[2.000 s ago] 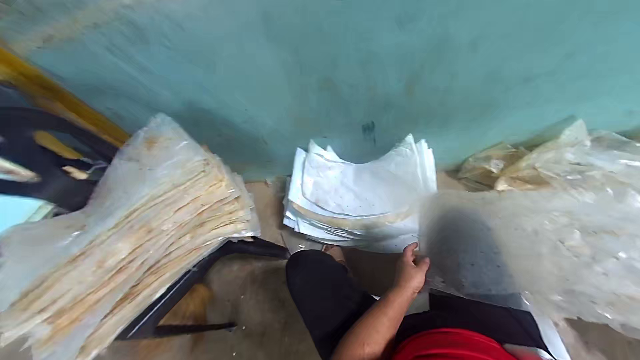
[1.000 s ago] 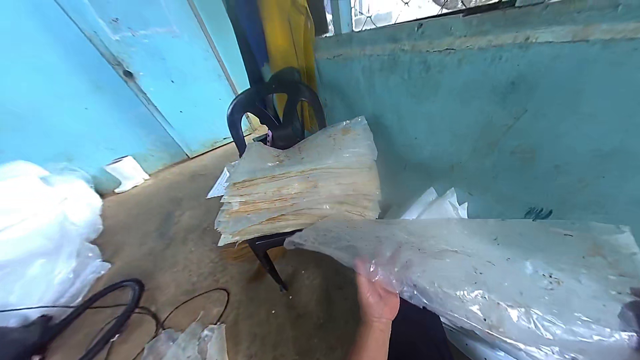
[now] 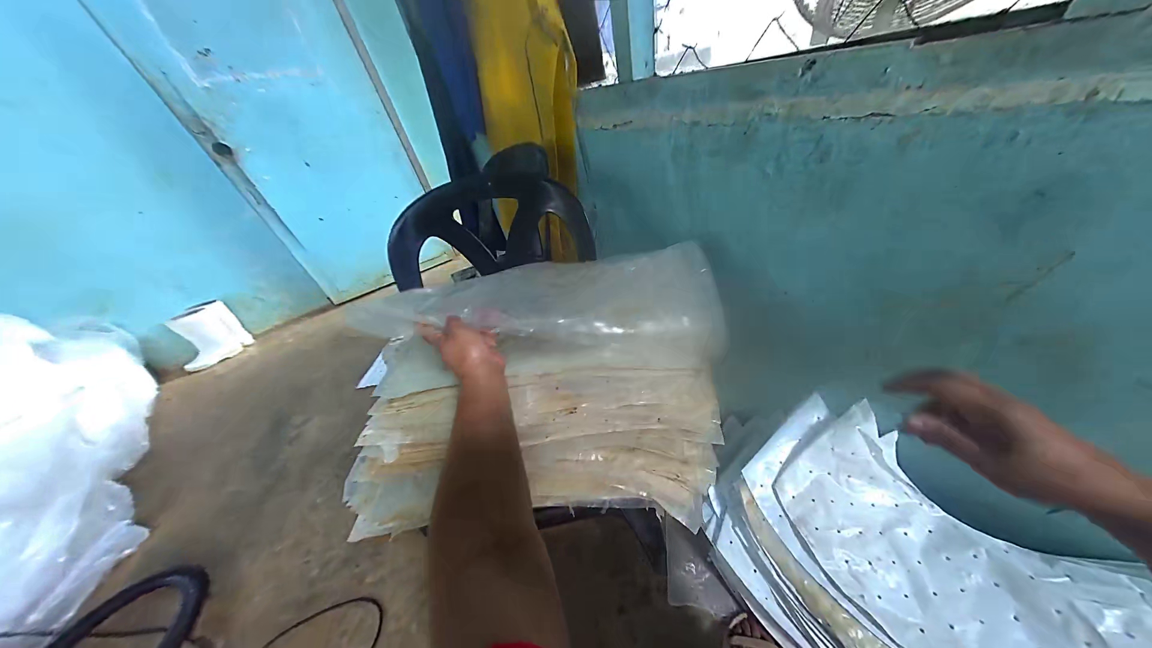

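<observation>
A clear plastic sheet (image 3: 621, 297) lies over the far part of a layered stack of yellowed plastic sheets (image 3: 612, 405), which rests on a black plastic chair (image 3: 490, 193). My left hand (image 3: 466, 349) is on the near edge of that top sheet, its fingertips partly hidden by the plastic, so its hold is unclear. At the right, my right hand (image 3: 976, 427) hangs in the air with fingers apart, holding nothing. Below it lies a pile of white perforated sheets (image 3: 882, 522) with a curved cut edge.
White plastic (image 3: 63, 477) is heaped at the far left, near a white boot-like object (image 3: 211, 333) by the blue door. A black hose (image 3: 184, 585) and a thin cable (image 3: 360, 601) lie on the floor. The green wall (image 3: 855, 252) stands behind the stacks.
The clear sheet, stretched out to the right of the stack a second ago, now lies on top of it. My left hand has moved over the stack; my right hand is off the sheet.
</observation>
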